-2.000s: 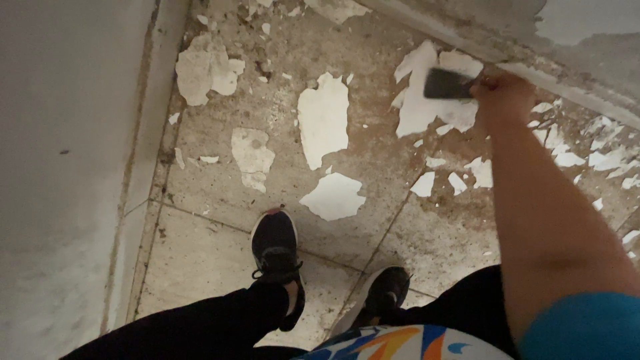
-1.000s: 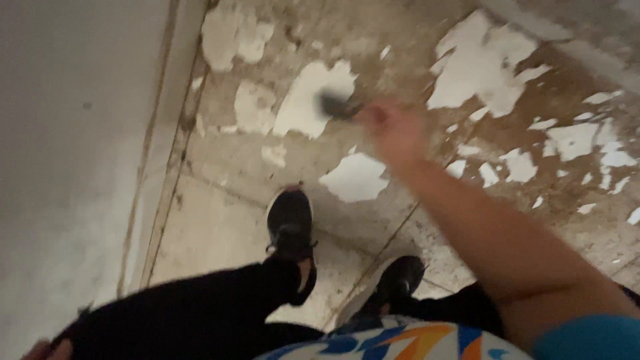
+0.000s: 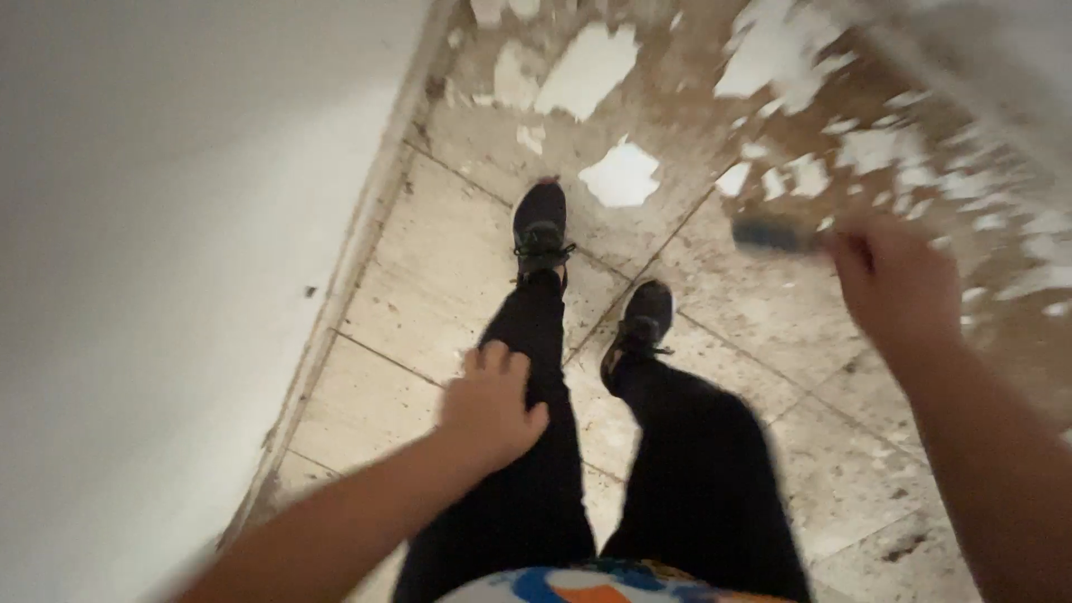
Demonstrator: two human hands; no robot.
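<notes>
My right hand (image 3: 900,280) grips a flat-bladed scraper (image 3: 775,233), blurred by motion, its dark blade pointing left above the tiled floor. Fingers apart and holding nothing, my left hand (image 3: 494,402) rests on the black trousers over my left leg. Beyond my shoes lies a white paint or plaster flake (image 3: 621,173). A larger white flake (image 3: 590,71) is farther up, and many small broken flakes (image 3: 879,151) are scattered at the upper right, above the scraper.
A pale wall (image 3: 167,251) runs along the left, with a dirty edge where it meets the floor tiles (image 3: 402,301). Another wall or ledge (image 3: 997,67) borders the upper right. My two dark shoes (image 3: 540,219) stand on the tiles.
My right hand has moved from the large flakes to the right with the scraper still in it. My left hand, only partly seen at the lower left edge before, is now on my leg.
</notes>
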